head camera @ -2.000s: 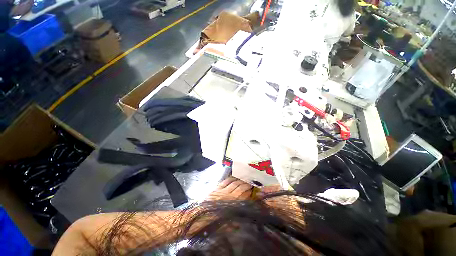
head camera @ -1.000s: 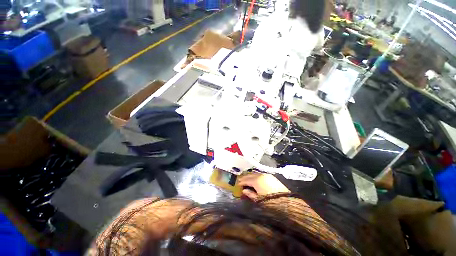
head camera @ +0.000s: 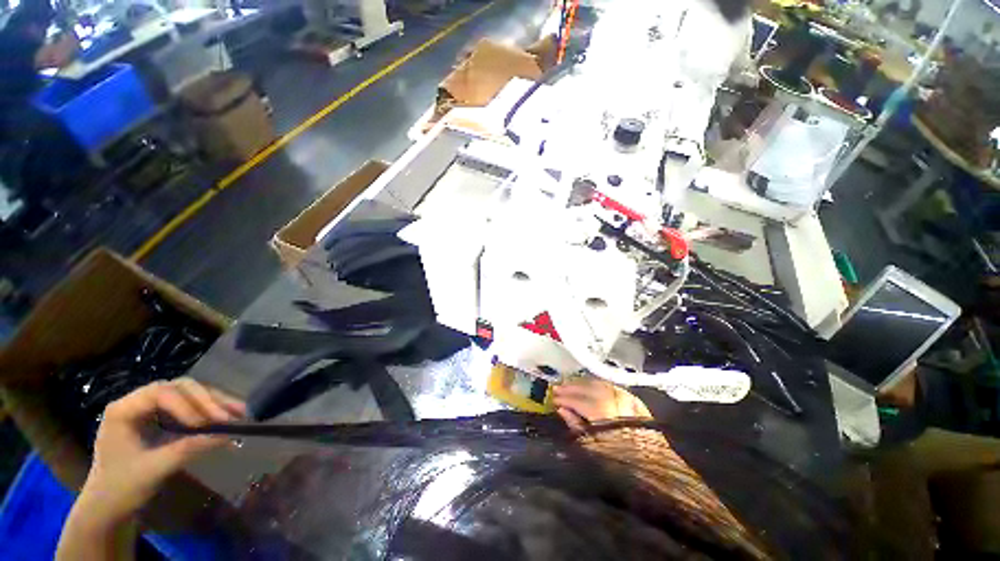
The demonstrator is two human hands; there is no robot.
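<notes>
My left hand (head camera: 143, 449) is at the lower left, its fingers closed on the end of a thin black strip (head camera: 318, 430). The strip stretches right, in front of the sewing machine, until hair in front of the camera hides it. My right hand (head camera: 598, 403) touches the right edge of the yellow clamp (head camera: 511, 386) under the white machine head (head camera: 548, 296); whether its fingers hold something cannot be told. Wide black straps (head camera: 384, 318) lie piled left of the head. Thin black cords (head camera: 735, 329) lie tangled on its right.
An open carton (head camera: 55, 318) with black pieces stands at the left, beside something blue (head camera: 38, 510). A white lever (head camera: 702, 384) sticks out right of the head. Red-handled snips (head camera: 631, 214) lie behind it. A framed screen (head camera: 899, 323) stands at the right. Hair covers the bottom centre.
My left hand has come into clear view at the lower left with the black strip stretched from it. My right hand stays by the yellow clamp. The camera view has shifted slightly.
</notes>
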